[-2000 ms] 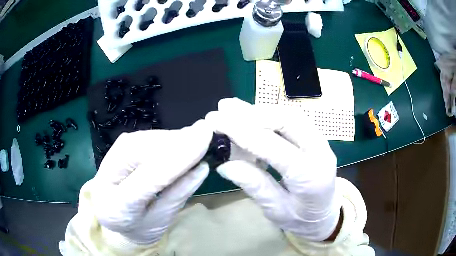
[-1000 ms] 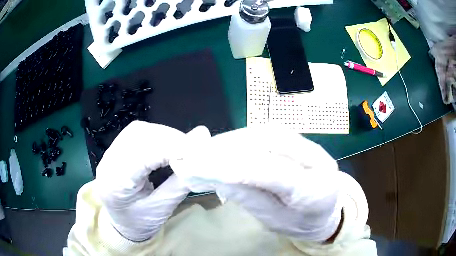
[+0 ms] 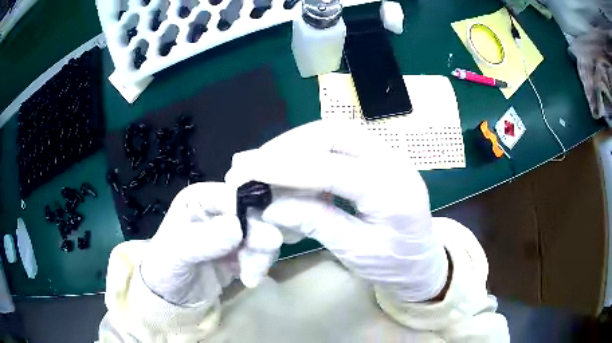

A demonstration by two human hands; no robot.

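A small glossy black moulded part (image 3: 254,195) is held upright between both white-gloved hands, its rounded end up and its stub down. My left hand (image 3: 201,241) pinches the stub from the left and below. My right hand (image 3: 349,194) has its fingertips at the rounded end from the right, the index finger above and the thumb beside it. The fingers hide part of the piece. I cannot tell whether a wipe is at the fingertips.
Loose black parts (image 3: 161,157) lie on a black foam mat (image 3: 235,100). A packed black tray (image 3: 60,120) is far left, a white blister tray (image 3: 181,50) at the back. A pump bottle (image 3: 317,47), phone (image 3: 379,80), dot sheet (image 3: 439,107) and orange tool (image 3: 491,139) stand or lie beyond my right hand.
The black part was hidden by the gloves one second ago and now shows upright between them. The hands have shifted left, and the right hand has risen. The bench view has shifted left.
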